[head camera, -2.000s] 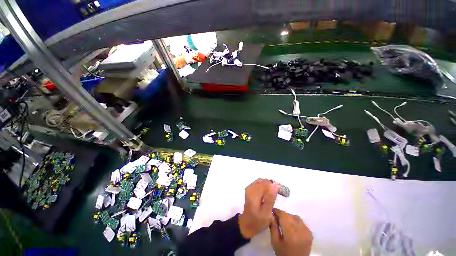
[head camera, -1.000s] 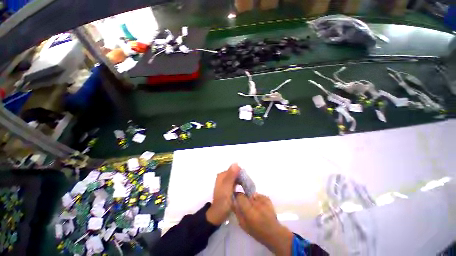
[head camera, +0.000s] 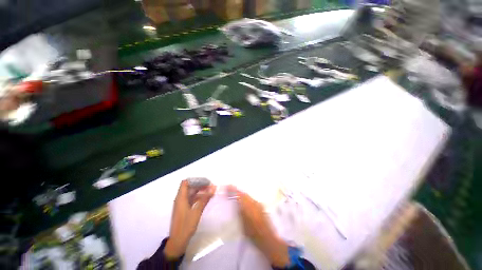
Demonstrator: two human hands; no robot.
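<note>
My left hand [head camera: 186, 213] is over the left part of the white sheet [head camera: 338, 150], its fingers closed on a small grey part [head camera: 198, 182] that sticks out at the fingertips. My right hand [head camera: 257, 224] is just to the right of it, blurred, its fingertips close to the left hand's but apart. I cannot tell whether it holds anything. Thin white leads [head camera: 312, 200] lie blurred on the sheet to the right of my hands.
Boards with white tabs [head camera: 95, 248] are piled at lower left. Wired assemblies [head camera: 272, 97] lie in groups along the green belt [head camera: 158, 121]. Black parts [head camera: 174, 66], a plastic bag [head camera: 252, 32] and a black-topped red block [head camera: 87, 108] are behind. A brown carton [head camera: 428, 237] is at lower right.
The view has swung to the right, bringing in the sheet's right end and the carton. My hands have moved apart; the grey part is now at my left fingertips.
</note>
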